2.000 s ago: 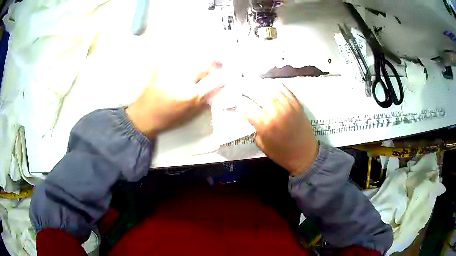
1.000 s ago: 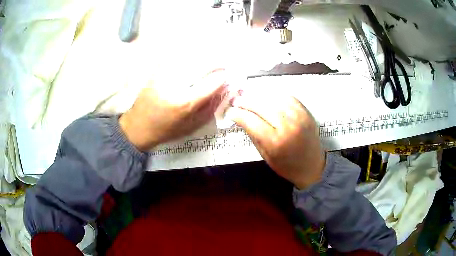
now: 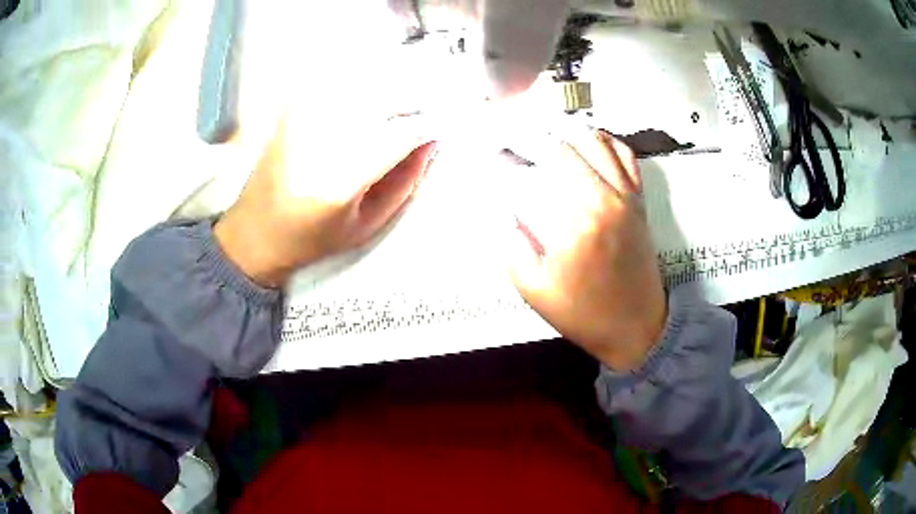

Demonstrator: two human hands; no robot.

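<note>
My left hand [image 3: 326,196] and my right hand [image 3: 588,236] are on the white table, below the sewing machine head [image 3: 522,45]. Their fingertips reach toward the needle area, where strong glare hides them in part. White cloth seems to lie between and under the fingers, but its edges vanish in the glare. I cannot tell whether either hand grips it. A ribbed brass-coloured knob [image 3: 577,96] is just above my right fingers. A dark worn patch [image 3: 651,143] shows beside my right hand.
Black-handled shears [image 3: 812,166] and a slim silver tool [image 3: 753,95] lie at the right. A blue-grey bar [image 3: 218,75] is at upper left. Cream cloth [image 3: 60,131] lies at far left; more cloth [image 3: 839,376] hangs at lower right. A printed ruler [image 3: 372,314] runs along the front edge.
My hands were close together nearer the front edge with a small pale piece between them. They are now farther apart, with fingers forward toward the needle area. The view has shifted slightly.
</note>
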